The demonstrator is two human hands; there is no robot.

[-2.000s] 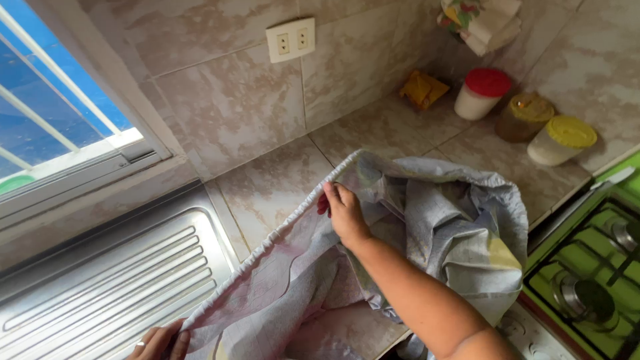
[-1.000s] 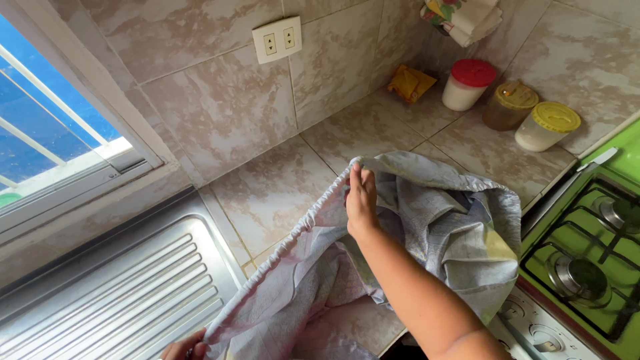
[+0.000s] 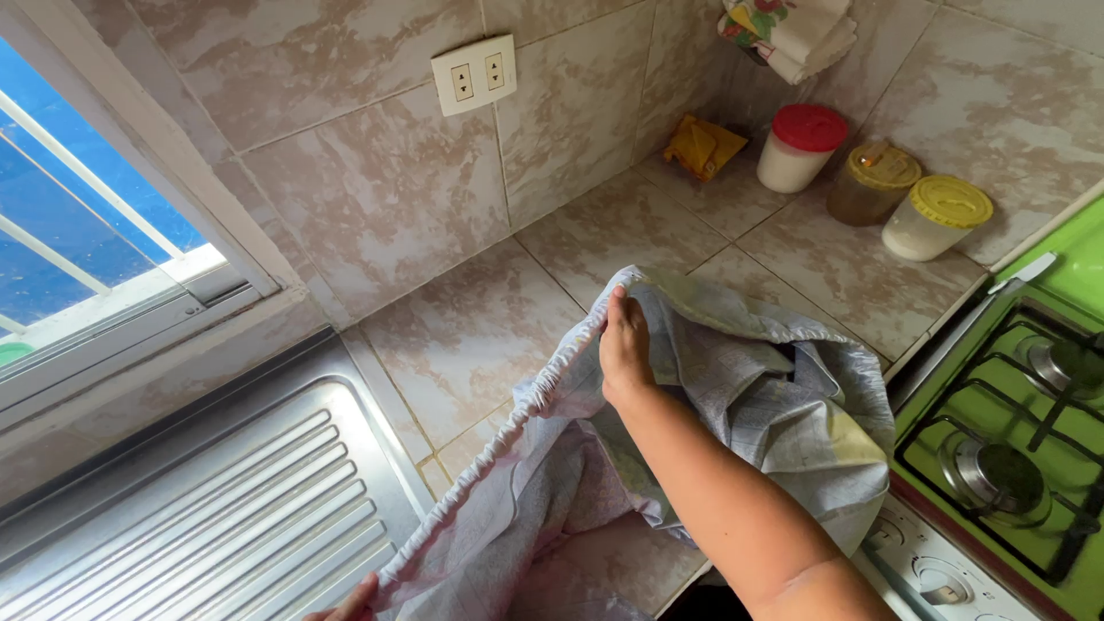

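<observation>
A grey cloth cover with a gathered elastic edge [image 3: 802, 431] lies bunched over the tiled counter, its edge stretched from lower left to upper middle. My right hand [image 3: 625, 345] grips that edge near its upper end, fingers partly hidden behind the fabric. At the bottom left, my left hand [image 3: 349, 601] holds the lower end of the same edge; only part of its fingers shows. Pale yellow patches mark the cloth on the right.
A steel sink drainboard [image 3: 216, 517] is at left, below a barred window [image 3: 95, 190]. Along the back stand a red-lidded container [image 3: 802, 147], two yellow-lidded ones [image 3: 936, 216] and a yellow packet [image 3: 703, 147]. A green gas stove [image 3: 1009, 431] adjoins the counter at right.
My right hand has shifted its hold along the elastic edge, and the gathered edge between my hands now looks more bunched.
</observation>
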